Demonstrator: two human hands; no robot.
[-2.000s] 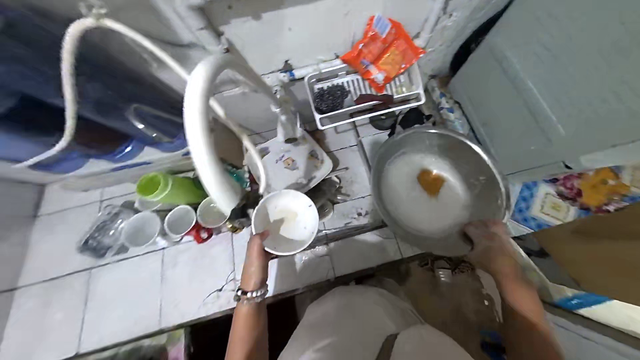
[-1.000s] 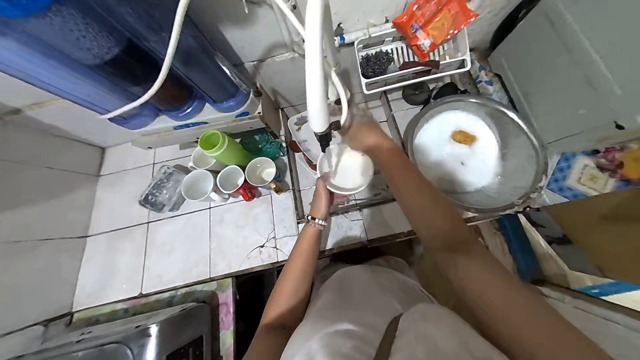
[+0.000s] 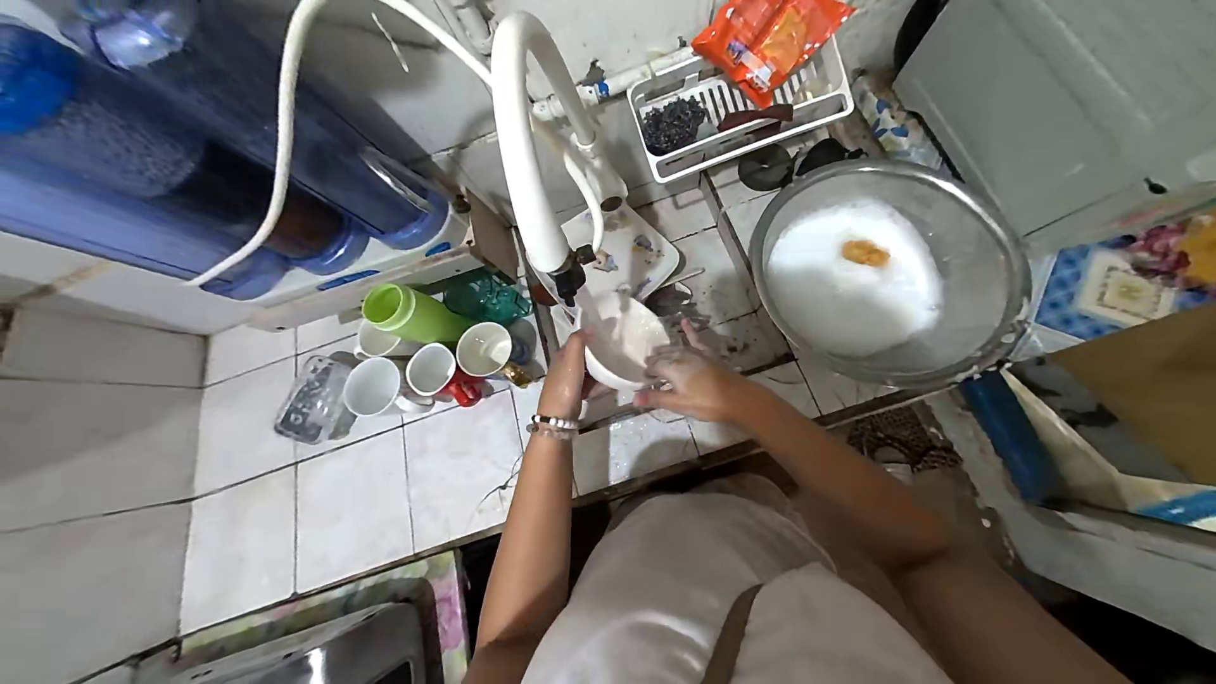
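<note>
My left hand point(image 3: 567, 375), with beaded bracelets at its wrist, grips the left rim of a white bowl point(image 3: 622, 340). The bowl is under the white curved faucet point(image 3: 528, 142), over the tiled sink, and looks wet inside. My right hand point(image 3: 692, 378) touches the bowl's right side, fingers spread along the rim and partly inside; whether it also grips is unclear. Behind the bowl lies a patterned white tray or plate point(image 3: 635, 252). To the right stands a metal basin point(image 3: 983, 275) with white suds point(image 3: 845, 294) and a yellow-orange sponge point(image 3: 865, 253).
Left on the counter are white mugs point(image 3: 372, 386), a green cup point(image 3: 418, 315) and a clear plastic container point(image 3: 314, 399). A white rack point(image 3: 741, 133) at the back holds a dark scrubber point(image 3: 674, 125) and an orange packet point(image 3: 771, 43). Blue filter housings point(image 3: 161, 161) line the upper left.
My right hand has moved from the basin's rim to the bowl. The bowl has come under the faucet in my left hand. The view has shifted.
</note>
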